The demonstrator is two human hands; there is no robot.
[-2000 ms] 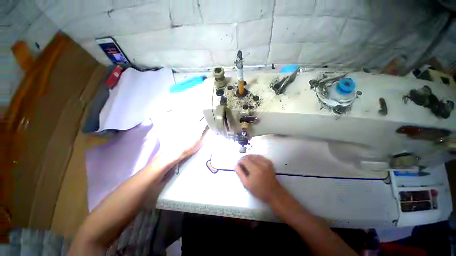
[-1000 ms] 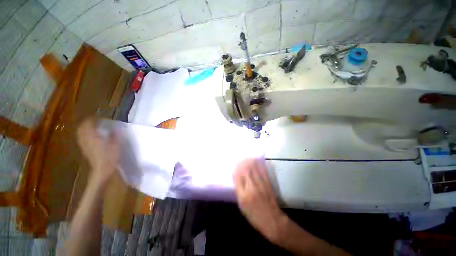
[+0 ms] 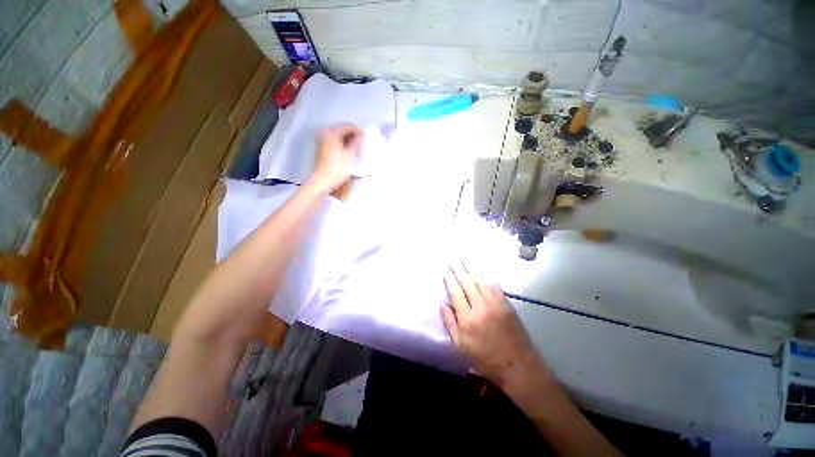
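A pale lilac fabric piece (image 3: 384, 326) lies on the table left of the needle, washed out by the lamp. My right hand (image 3: 483, 326) rests flat on its right part with fingers spread. My left hand (image 3: 340, 156) is at the back left, fingers bent together at a white piece; the glare hides the exact hold. Another white fabric piece (image 3: 295, 134) lies behind it against the grey edge. A further white piece (image 3: 246, 219) lies under my left forearm. The presser foot area (image 3: 527, 241) is right of the fabric, in bright light.
The sewing machine arm (image 3: 661, 196) spans the right, with dark snips (image 3: 670, 128) on top. A light-blue flat item (image 3: 444, 106) and a phone (image 3: 293, 37) are at the back. A red item (image 3: 290, 87) is beside the fabric. Taped cardboard (image 3: 170, 161) stands left. A parts tray (image 3: 800, 393) is at right.
My left hand has moved from the left edge, where it held up a white piece, to the back left. My right hand stays on the fabric. The view has shifted left.
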